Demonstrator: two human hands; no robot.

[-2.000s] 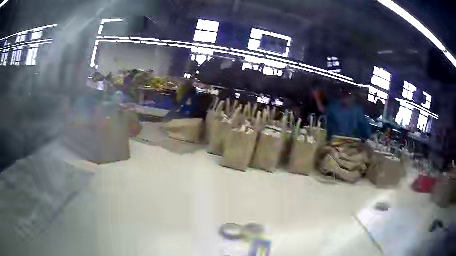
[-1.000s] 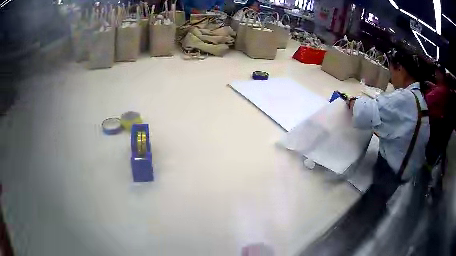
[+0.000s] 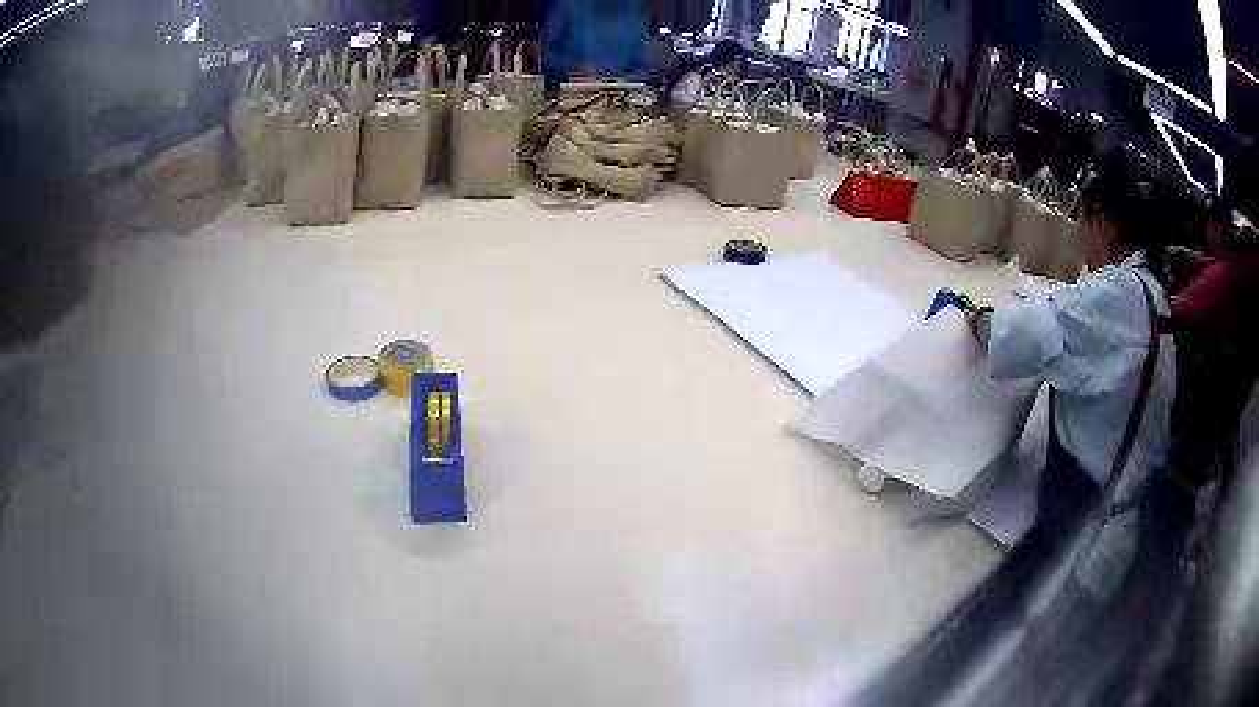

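Note:
Neither of my hands shows in the head view. Nearest in front of me on the white table (image 3: 594, 525) stands a blue tape dispenser (image 3: 439, 477) with a yellow roll in it. Two loose tape rolls lie just behind it, side by side: a blue-edged one (image 3: 354, 379) and a yellow one (image 3: 406, 367). The left side and bottom of the view are hazy, so detail there cannot be told.
Beige tote handbags (image 3: 322, 163) stand along the far side beside a heap of unstuffed totes (image 3: 602, 142). A red tray (image 3: 875, 195) sits right of them. At the right, a person (image 3: 1091, 345) handles white wrapping paper (image 3: 925, 401). A dark roll (image 3: 746, 252) lies near the paper.
The view has swung right and down since the earliest frame, then slightly back up. A pinkish blur at the bottom edge one second ago is gone. The coworker still handles the paper.

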